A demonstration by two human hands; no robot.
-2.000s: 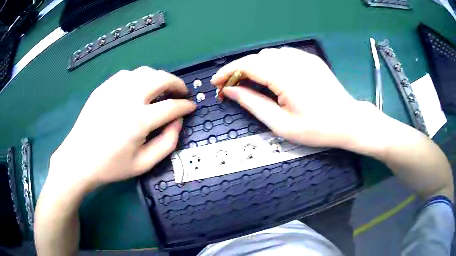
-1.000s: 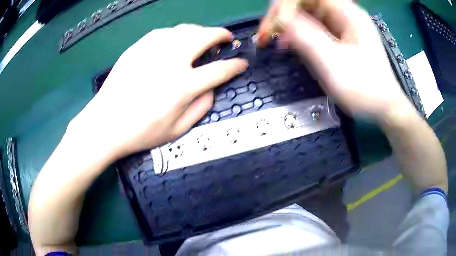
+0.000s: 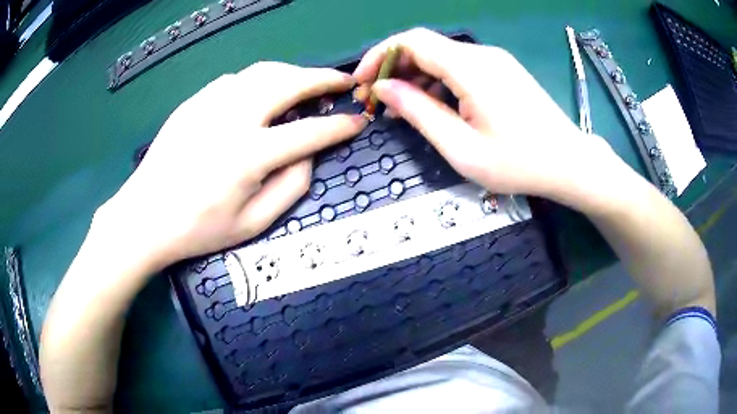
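Note:
The black pocketed tray lies in front of me, with a pale fixture bar with several round stations lying across it. My right hand pinches a small gold-brown hand tool between thumb and fingers over the tray's far rows. My left hand lies over the tray's left part, thumb and forefinger at the tool's tip by a tiny component. Another small component shows between the left fingers. Whether the left fingers grip anything is hidden.
A fixture bar lies at the far left. Another bar, silver tweezers, a white paper and a black tray lie at the right. One more bar shows at the left edge.
My right hand has come back left and down from its blurred place at the tray's far right, now close to my left fingertips. The view has shifted, and the pale bar stays on the tray.

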